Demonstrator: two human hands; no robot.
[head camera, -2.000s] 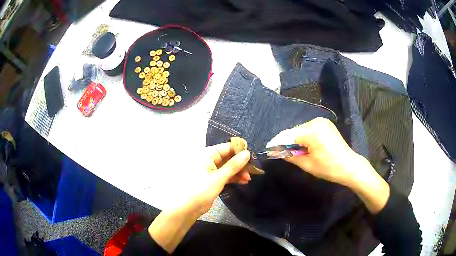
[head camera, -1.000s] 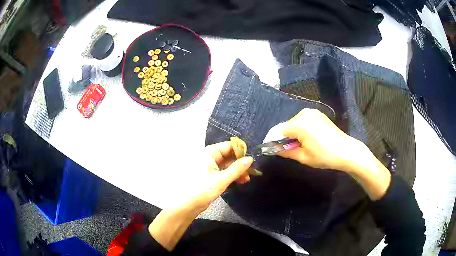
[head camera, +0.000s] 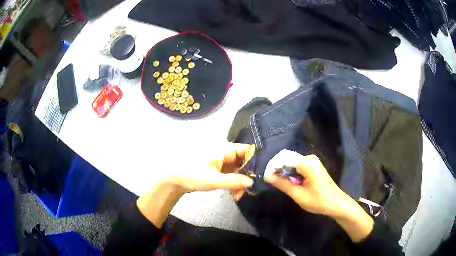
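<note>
Dark denim trousers (head camera: 280, 120) lie in front of me, with pale stitch lines and a belt loop at the top edge. My left hand (head camera: 220, 172) pinches their edge at a yellow-tan facing (head camera: 249, 156). My right hand (head camera: 305, 182) has its fingertips close to the left ones at a small dark spot on the cloth. Thread snips (head camera: 289, 175) with a pink handle are held in the right hand, blades mostly hidden. A white wrap (head camera: 281, 160) shows on the right hand. Needle and thread cannot be made out.
A round black tray (head camera: 212, 82) with a red rim holds several yellow buttons (head camera: 175, 87). Left of it are spools (head camera: 123, 47), a red packet (head camera: 107, 100) and a phone (head camera: 67, 88). Striped trousers (head camera: 395, 135) lie at right, black trousers (head camera: 260, 30) across the back. A blue bin (head camera: 75, 185) stands lower left.
The denim's top edge has been turned over, showing a different face and a belt loop. My right fingertips have come down to the left ones; the snips sit further back in the hand.
</note>
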